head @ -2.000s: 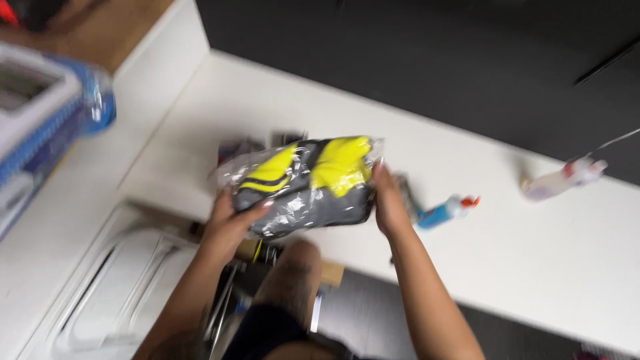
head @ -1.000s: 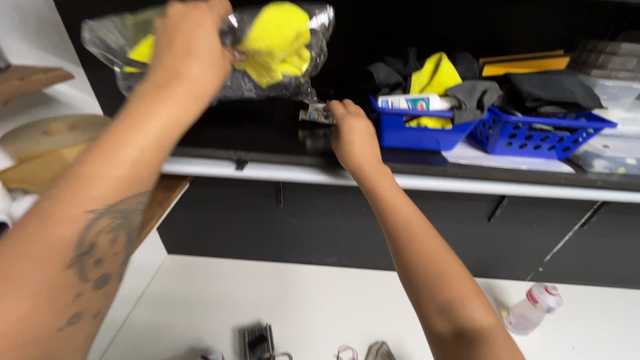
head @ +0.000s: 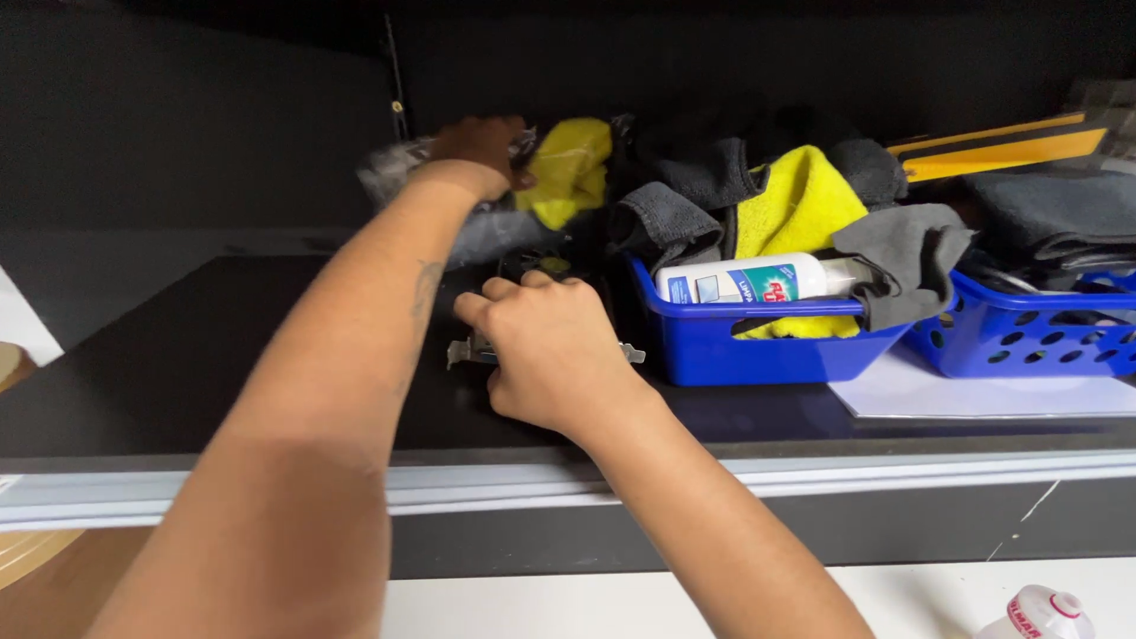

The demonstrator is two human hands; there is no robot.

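Observation:
My left hand (head: 479, 155) is at the back of a black shelf (head: 177, 355), on a clear plastic bag of yellow and grey cloths (head: 568, 169); blur hides its fingertips. Nearer the shelf edge, my right hand (head: 555, 351) curls over a dark device with a metal bracket (head: 470, 352), which looks like a computer expansion card and is mostly hidden under the palm. Just to the right stands a blue plastic basket (head: 754, 351) with a white spray bottle (head: 745, 280), a yellow cloth (head: 799, 209) and dark grey cloths (head: 661, 222).
A second blue basket (head: 1056, 333) with dark cloths stands at the right, partly over a white sheet (head: 958, 390). Yellow-orange flat items (head: 1003, 155) lie behind. Below the shelf's pale front edge (head: 532, 488), a plastic bottle (head: 1038, 612) stands on a white surface.
The bag was held between both hands over the white surface, then raised by my left hand; now it is deep on the shelf. My right hand has stayed at the bracketed device. The view has swung toward the shelf.

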